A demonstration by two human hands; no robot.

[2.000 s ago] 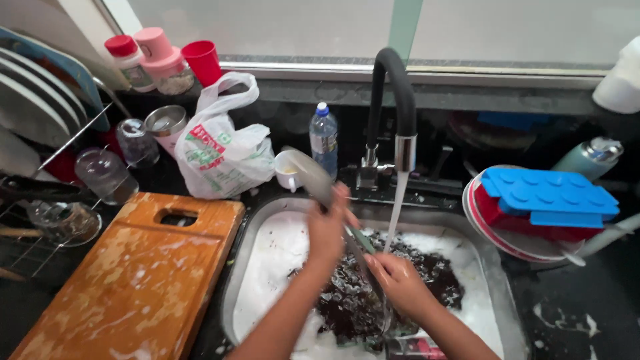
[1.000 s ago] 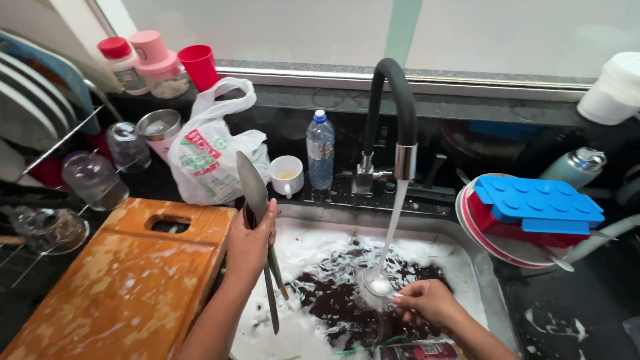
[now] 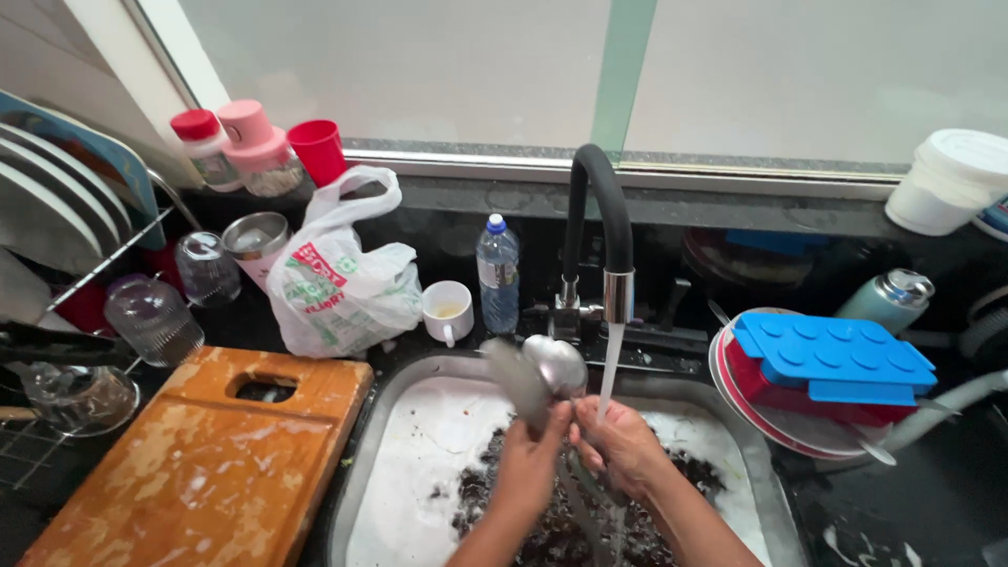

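Over the sink (image 3: 370,441), my left hand (image 3: 531,465) grips a blurred metal utensil (image 3: 516,378) with a broad end pointing up. My right hand (image 3: 622,445) is closed close beside it, under the water running from the black faucet (image 3: 618,236). A shiny metal spoon or ladle bowl (image 3: 557,364) rises between the hands; which hand holds it I cannot tell. Long handles hang down below my fingers, partly hidden by water and blur. White foam and dark water fill the sink.
A wet wooden cutting board (image 3: 181,457) lies left of the sink. Behind stand a plastic bag (image 3: 339,291), a white mug (image 3: 447,313) and a plastic bottle (image 3: 498,276). At right, a blue-lidded red container (image 3: 843,358) rests on stacked plates; a dish rack is at far left.
My left hand has moved right with its utensil, from the sink's left side to the faucet. My right hand has risen from low over the water, and both hands are now together.
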